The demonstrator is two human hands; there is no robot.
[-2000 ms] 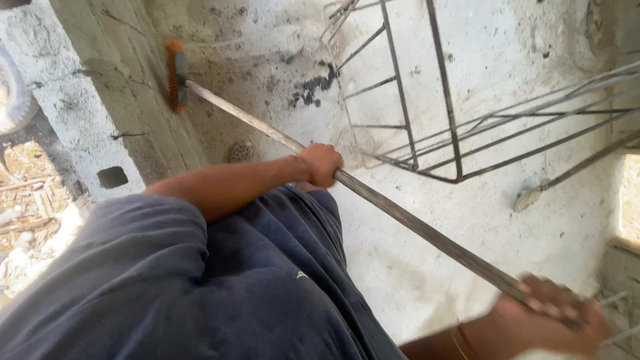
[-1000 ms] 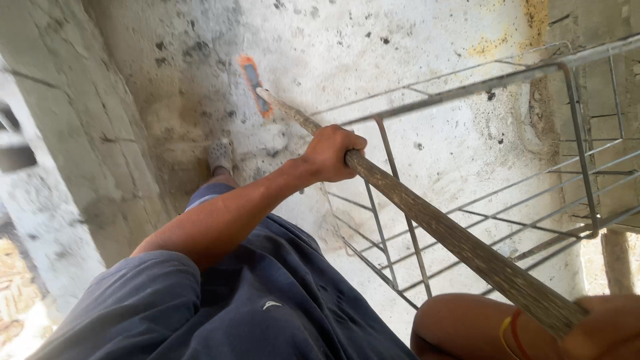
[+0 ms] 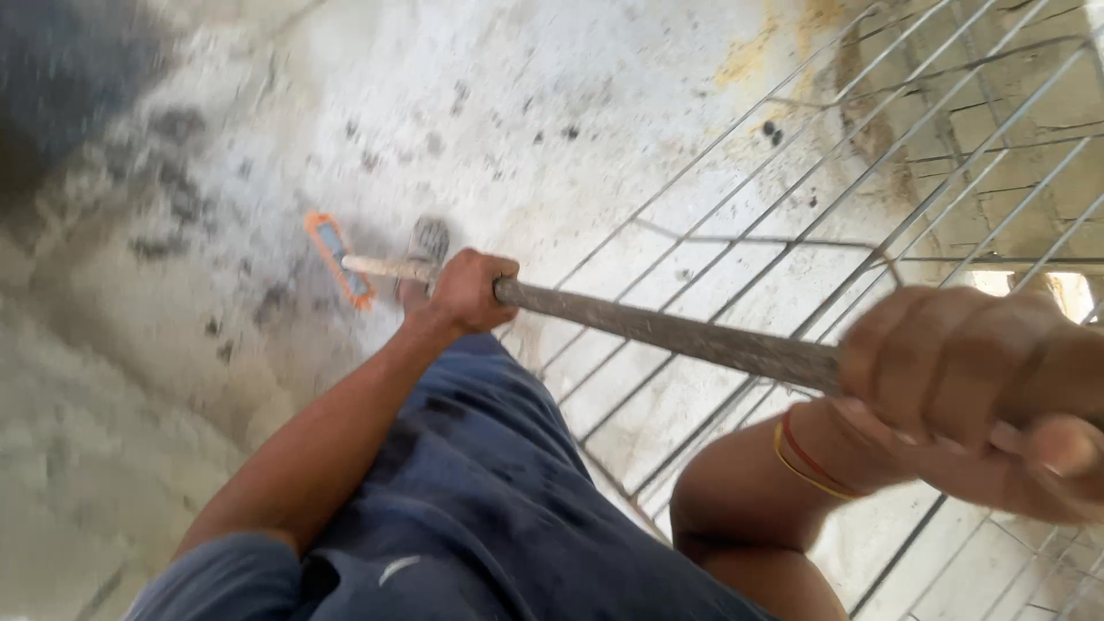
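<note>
A long wooden pole [image 3: 673,332] runs from the right edge toward the left. At its far end is a broom head [image 3: 339,260] with orange bristles and a grey block, low against the stained concrete floor. My left hand [image 3: 474,291] is closed around the pole's middle, near where my shoe shows. My right hand [image 3: 957,371] grips the near part of the pole at the right, with red and yellow bands on that wrist. The pole's near end is hidden by this hand or out of view.
A metal wire rack [image 3: 802,233] with parallel bars stands on the right, under and beside the pole. My shoe [image 3: 429,240] is on the pale floor [image 3: 535,103], which has dark spots and a yellow stain. A rough concrete surface [image 3: 95,448] lies at lower left.
Both hands have kept hold of the pole. The broom head has moved off the ledge-like concrete edge seen two seconds ago and onto open floor. The view has shifted considerably.
</note>
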